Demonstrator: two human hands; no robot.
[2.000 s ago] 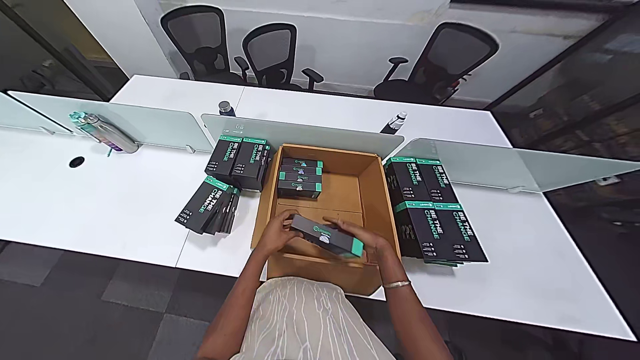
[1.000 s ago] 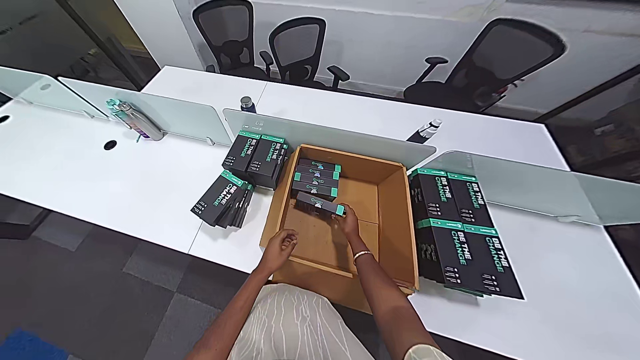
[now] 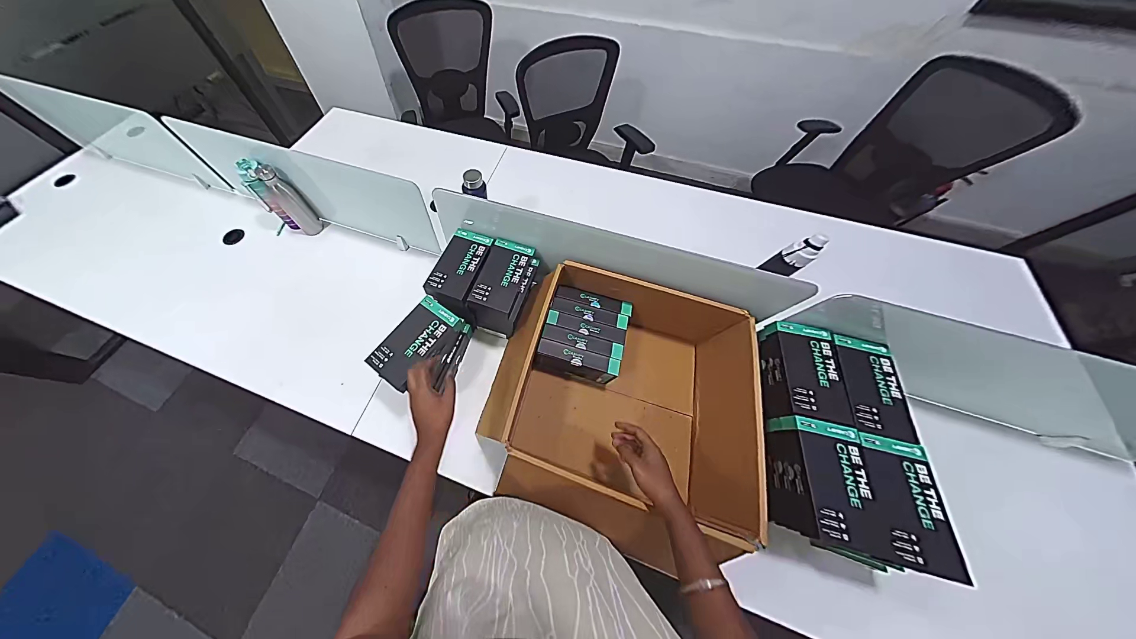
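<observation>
An open cardboard box (image 3: pixel 728 426) stands on the white desk before me. Inside, at its far left, several black-and-green small boxes (image 3: pixel 581 333) sit in a row. My right hand (image 3: pixel 643 457) is over the near part of the carton, empty, fingers loosely bent. My left hand (image 3: pixel 432 395) touches the near edge of a leaning stack of black boxes (image 3: pixel 413 342) left of the carton; whether it grips one is not clear. Two more stacks (image 3: pixel 501 284) stand just behind. Right of the carton are several taller stacks of the same boxes (image 3: pixel 852 479).
Frosted glass dividers (image 3: pixel 621 248) run behind the carton. Bottles (image 3: pixel 288 200) stand at the left divider; a dark-capped bottle (image 3: pixel 474 184) and a black-and-white bottle (image 3: pixel 794 256) are beyond the middle one. Mesh office chairs (image 3: pixel 568 89) line the far side.
The box that my right hand held now lies in the row inside the carton, and that hand is empty. My left hand has moved from the carton's near left edge to the left stack.
</observation>
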